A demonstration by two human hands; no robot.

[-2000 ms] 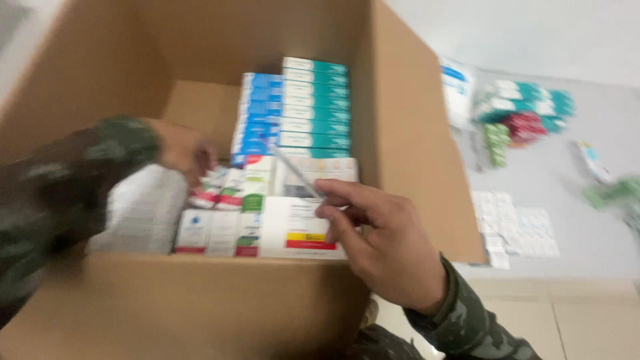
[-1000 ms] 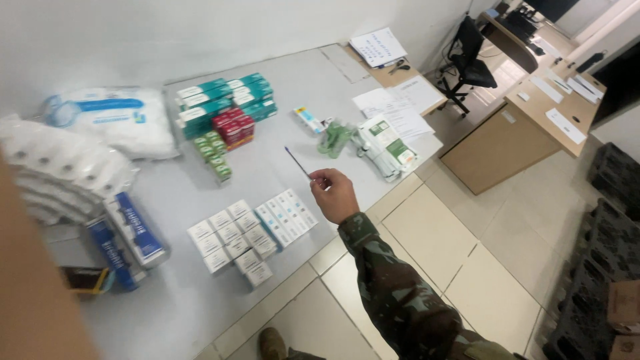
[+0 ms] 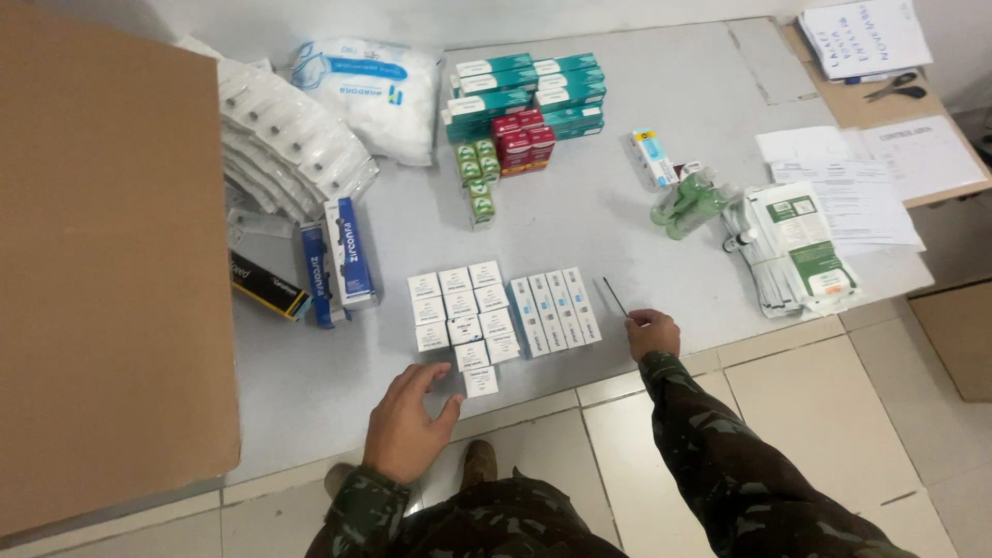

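My left hand [image 3: 411,422], empty with its fingers apart, hovers at the near edge of the grey table beside a block of small white cartons [image 3: 465,314]. My right hand [image 3: 652,333] grips a thin dark stick, perhaps a pen [image 3: 614,296], whose tip points up and to the left. Between the hands, several long white-and-blue cartons [image 3: 555,311] lie side by side, just right of the small cartons. Behind them are small green boxes [image 3: 482,205], dark red boxes [image 3: 524,147] and stacked teal-and-white boxes [image 3: 492,101].
A cardboard box [image 3: 116,271] fills the left side. Beside it are blue cartons [image 3: 350,252], a black carton [image 3: 270,285], wrapped packets [image 3: 291,128] and a white plastic pack [image 3: 372,101]. To the right are green bottles [image 3: 694,205], a bundle of packets [image 3: 798,252], papers [image 3: 841,194] and scissors [image 3: 897,87].
The view has swung from the box's inside to the table. My left hand, inside the box two seconds ago, is now over the table's near edge. My right hand keeps hold of the stick.
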